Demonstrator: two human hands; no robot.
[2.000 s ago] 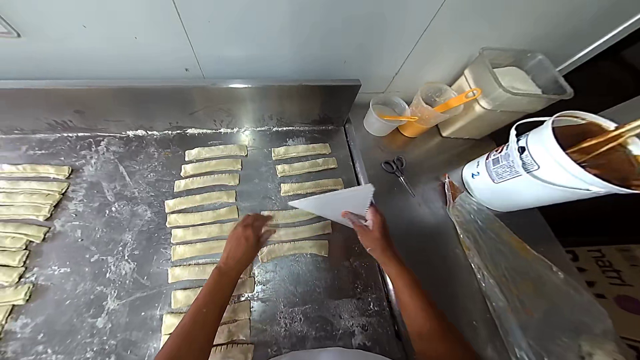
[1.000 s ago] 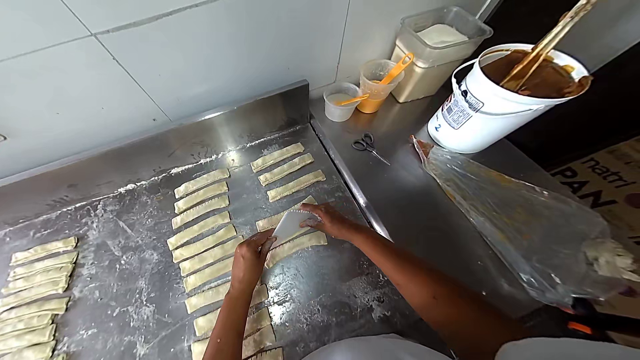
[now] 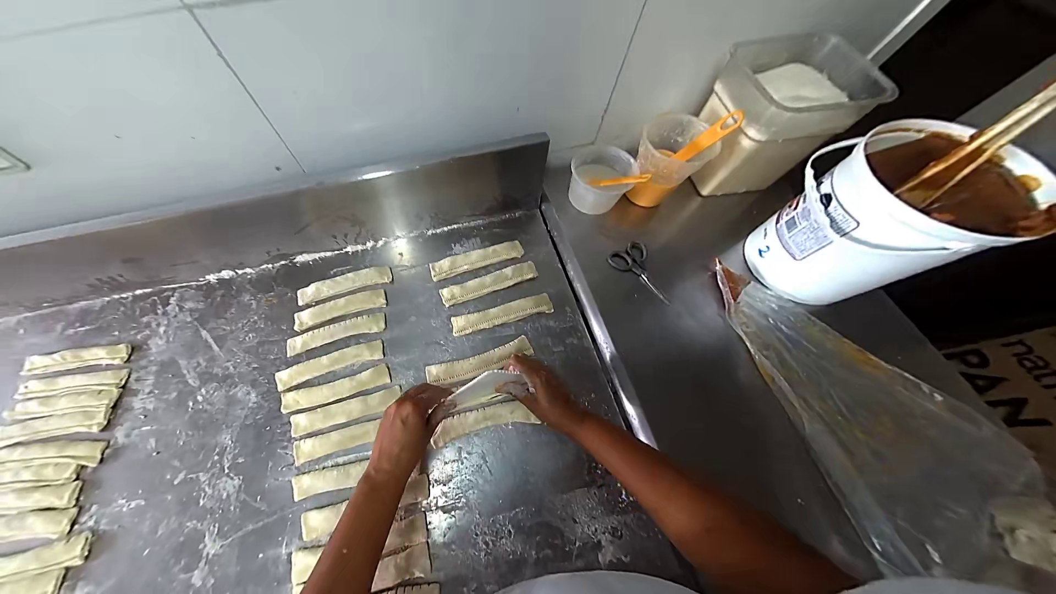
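A white, flat piece with a finely toothed edge, seemingly a plastic dough scraper (image 3: 487, 386), is held between both my hands. My left hand (image 3: 408, 425) grips its left end and my right hand (image 3: 540, 394) its right end. It lies over a filled dough strip mostly hidden by it and my fingers. Just above is another dough strip (image 3: 478, 363), and below is one more (image 3: 487, 419). Three strips (image 3: 487, 284) with pricked edges lie farther up. A column of several strips (image 3: 334, 359) runs to the left, partly behind my left arm.
More dough strips (image 3: 66, 404) lie far left on the floured steel table (image 3: 206, 412). To the right are scissors (image 3: 635, 264), two plastic cups (image 3: 598, 194) with orange utensils, a flour container (image 3: 742, 157), a white bucket (image 3: 841, 239) of brown filling and a plastic bag (image 3: 825, 379).
Two seconds ago my right hand alone held the white piece, raised, with my left hand beside it. Both hands now hold it, low over the dough. The view has swung.
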